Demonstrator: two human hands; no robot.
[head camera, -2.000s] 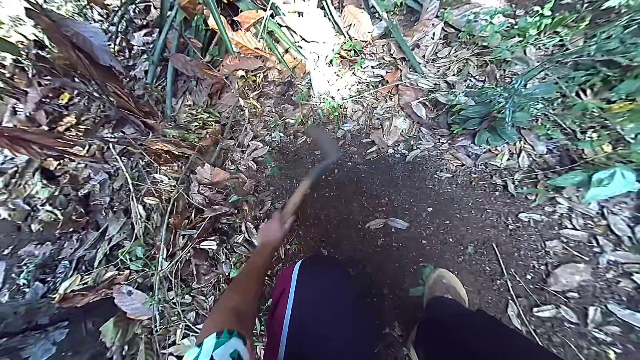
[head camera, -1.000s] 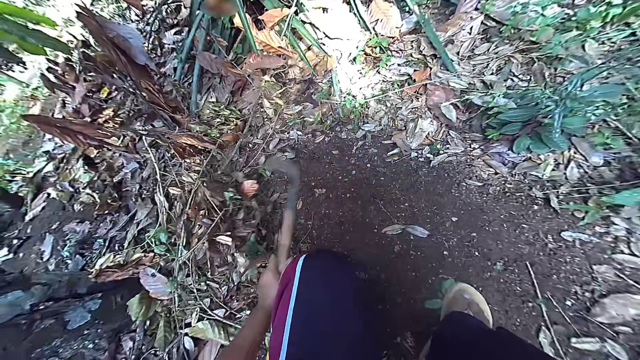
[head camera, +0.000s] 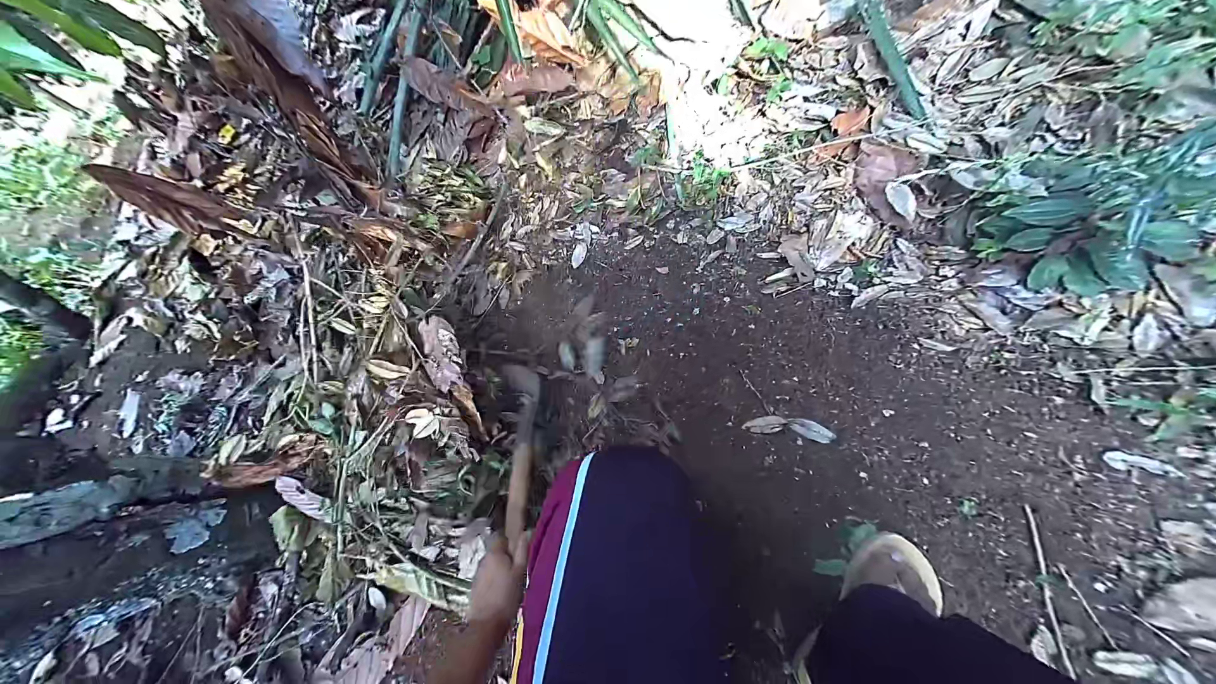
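My left hand (head camera: 496, 581) grips the wooden handle of a hooked hand tool (head camera: 520, 475) at the lower middle, beside my bent knee. The tool's curved metal head is blurred and lies close to the soil at the edge of the leaf litter (head camera: 418, 380). Several loose leaves, also blurred, are just ahead of it. To the right of the tool is bare dark soil (head camera: 807, 342) with a pair of dry leaves (head camera: 788, 427) on it. My right hand is out of the frame.
My shod foot (head camera: 893, 570) rests on the soil at the lower right. Green plants (head camera: 1092, 228) grow at the right. Large dry fronds (head camera: 294, 104) and green stalks stand at the upper left. A dark log (head camera: 104, 503) lies at the lower left, and thin sticks (head camera: 1045, 579) at the lower right.
My left hand has drawn the hooked tool back toward my knee from farther out over the soil. Loose leaves now lie scattered near its head. The view has shifted somewhat.
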